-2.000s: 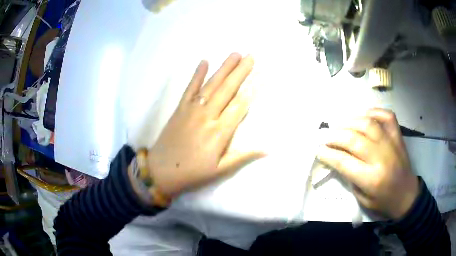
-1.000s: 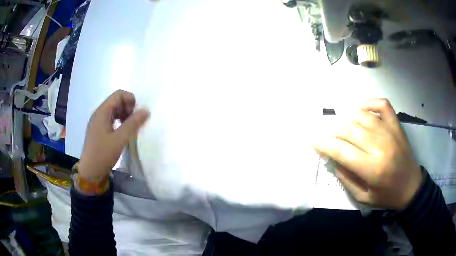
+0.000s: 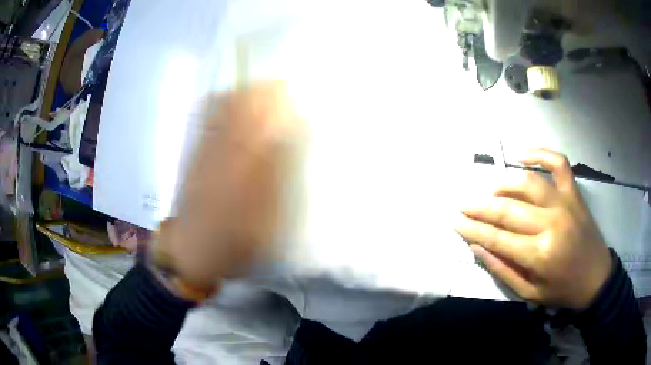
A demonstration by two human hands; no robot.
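Observation:
A large white fabric piece (image 3: 378, 178) lies on the white table, so overexposed that its edges are mostly lost. Its lower part hangs over the table's front edge. My left hand (image 3: 235, 185) is heavily blurred over the left part of the fabric; its fingers cannot be made out. My right hand (image 3: 532, 228) lies on the fabric's right part near the front edge, fingers bent; whether it pinches the fabric is unclear. The presser foot and needle area (image 3: 467, 43) is at the upper right, beyond my right hand.
The pale machine head (image 3: 514, 21) is at the upper right, with a cream-gold ribbed knob (image 3: 543, 82). A dark pointed piece (image 3: 592, 172) lies right of my right hand. A yellow-rimmed container with white cloth (image 3: 86, 246) is below the table's left edge. The white table (image 3: 135, 142) shows at left.
My left hand went left to the fabric's edge, then moved back right over the fabric, now blurred. My right hand stays in nearly the same place, its fingers slightly more spread.

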